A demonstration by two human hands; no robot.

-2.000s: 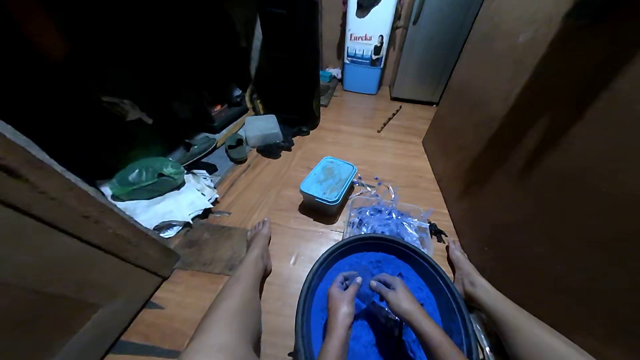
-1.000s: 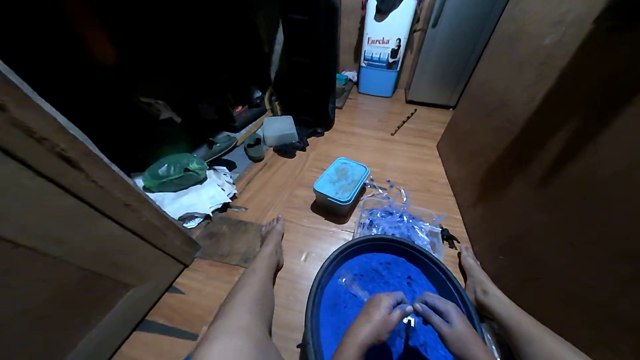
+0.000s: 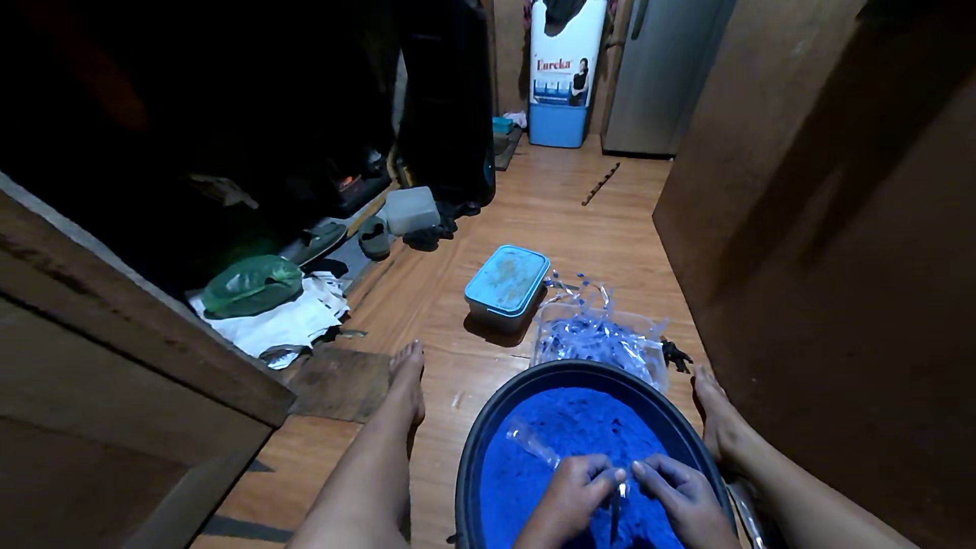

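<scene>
A round black tub (image 3: 496, 427) between my legs holds bright blue powder (image 3: 579, 419). Over the powder, my left hand (image 3: 579, 488) pinches a small shiny item (image 3: 623, 489), perhaps clear plastic, with a thin dark strip hanging below it. My right hand (image 3: 675, 488) is just to the right, fingers bent, thumb and forefinger close to that item; whether they hold anything is unclear. A clear plastic tube or sleeve (image 3: 532, 444) lies on the powder beyond my left hand. Behind the tub, a clear plastic container (image 3: 543, 335) holds a heap of thin clear strips with blue in them (image 3: 598, 339).
A lidded blue-topped box (image 3: 508, 280) stands on the wood floor beyond the tub. Left lie a green plastic bag (image 3: 253, 286), white cloth or paper (image 3: 305, 320) and footwear (image 3: 374, 238). A brown wall (image 3: 823, 267) flanks the right; a refrigerator (image 3: 659, 76) stands behind.
Two seconds ago both hands were further left in the tub, by a dark, bag-like thing. One second ago they had come together around the small shiny item; now the fingertips are slightly apart.
</scene>
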